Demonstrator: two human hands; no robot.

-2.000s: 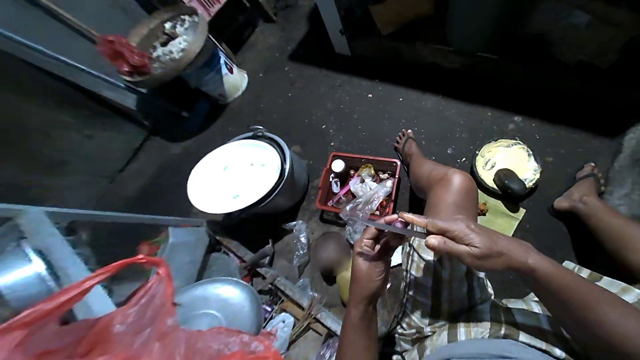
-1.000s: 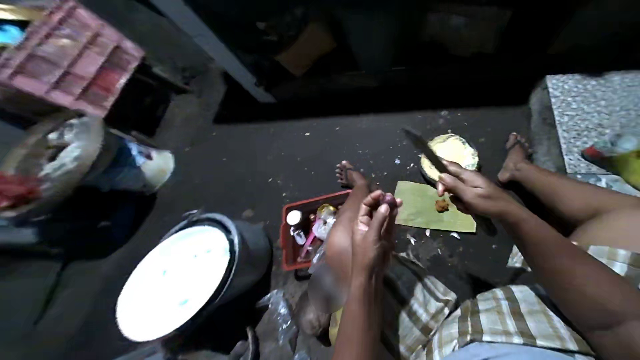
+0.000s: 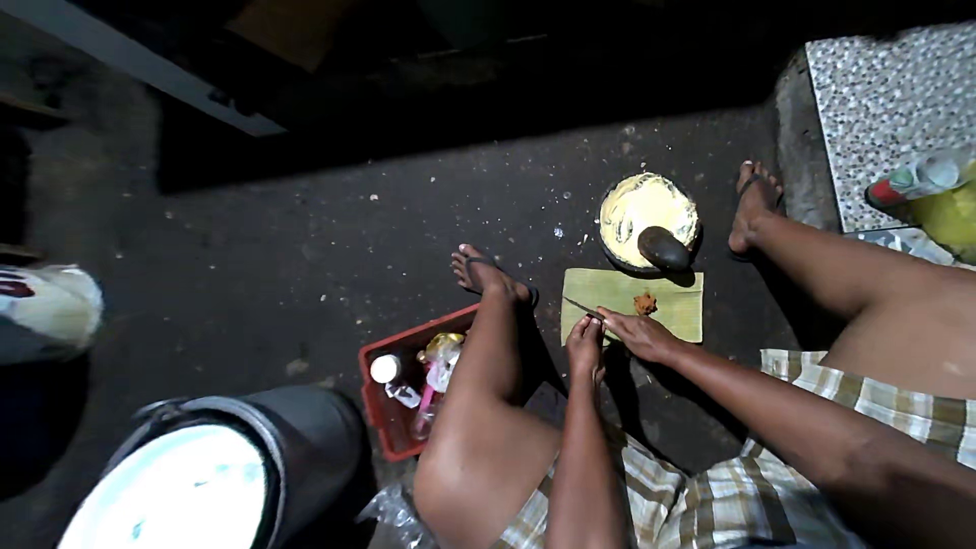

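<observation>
My right hand [image 3: 639, 333] holds a knife [image 3: 582, 307], its blade pointing up and left over a piece of banana leaf [image 3: 602, 286]. Close against the knife, my left hand [image 3: 585, 347] grips a small dark thing, mostly hidden by the fingers. An orange-brown lump of paste [image 3: 645, 303] lies on the leaf, right of the knife. Just beyond the leaf, a round stone mortar [image 3: 627, 266] carries pale yellow paste [image 3: 640, 206], with a dark oval pestle stone [image 3: 663, 248] resting in it at the lower right.
A red plastic crate [image 3: 375, 408] with packets and a white-capped jar [image 3: 385, 369] stands left of my leg. At lower left is a large metal pot [image 3: 305, 442] with white contents. A raised pebble-patterned ledge [image 3: 888, 114] with bags is at upper right. My sandalled feet flank the mortar.
My hands have come together over the leaf; a second ago the knife was raised near the mortar, apart from my left hand. The view has shifted rightward overall.
</observation>
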